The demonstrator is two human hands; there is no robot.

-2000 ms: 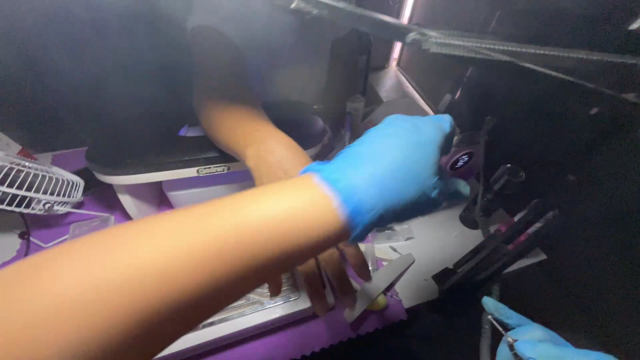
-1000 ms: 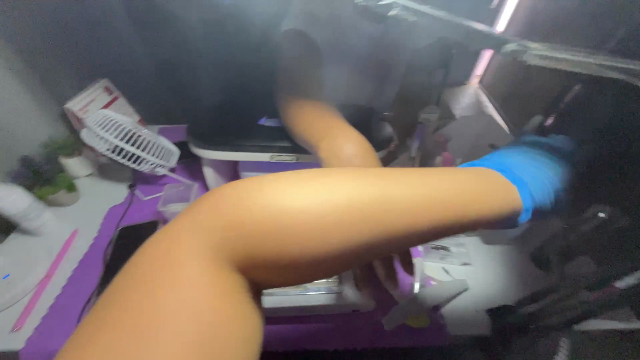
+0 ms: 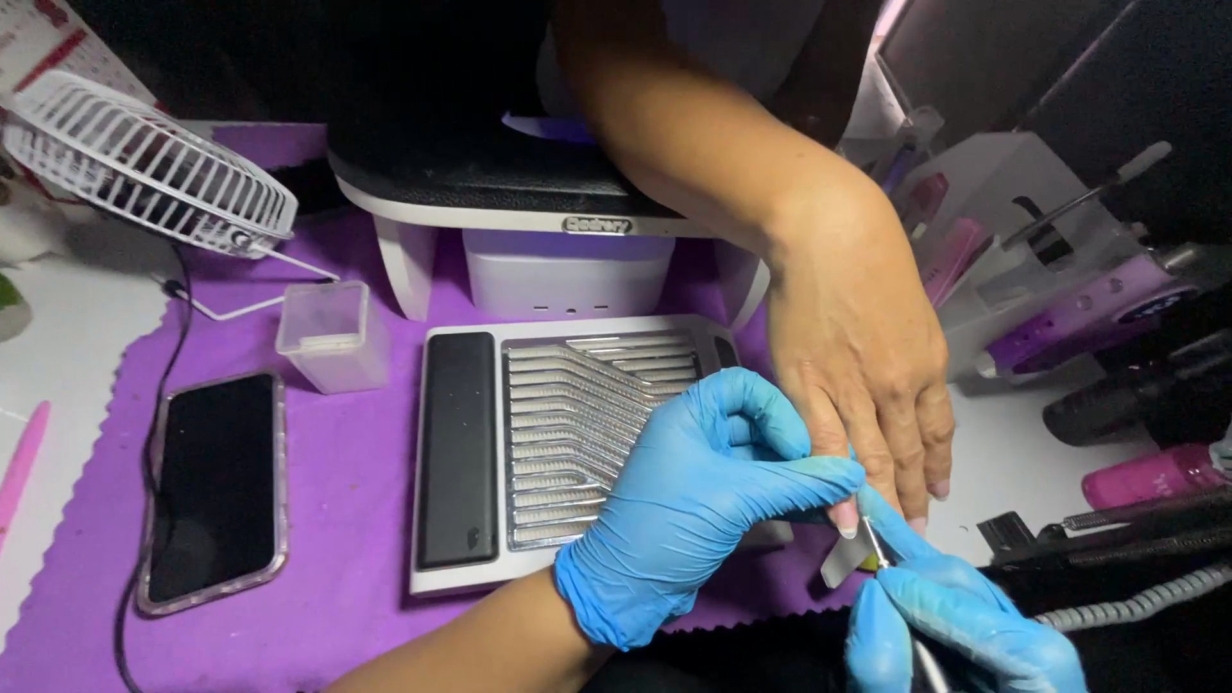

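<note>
My left hand (image 3: 688, 491), in a blue glove, pinches a finger of another person's hand (image 3: 861, 366), whose palm faces down. In my gloved right hand (image 3: 953, 597) is a thin metal nail tool (image 3: 874, 544), held like a pen with its tip beside that finger's nail. Beneath and left of my left hand is a nail dust collector (image 3: 458, 452) with a metal grille. The other person's forearm comes down over a black padded armrest (image 3: 462, 178). Close to my right fingers lies a small pale flat piece (image 3: 843, 563), its kind unclear.
A phone (image 3: 219, 481), a clear plastic container (image 3: 332, 337) and a white fan (image 3: 144, 164) stand at the left on a purple mat. On the right are a clear organizer (image 3: 1001, 173), a purple handheld device (image 3: 1078, 318), a pink bottle (image 3: 1150, 476) and a coiled cord (image 3: 1141, 602).
My left hand has come back from the items at the right to the other person's finger. My right hand now works beside the same finger. The view has shifted.
</note>
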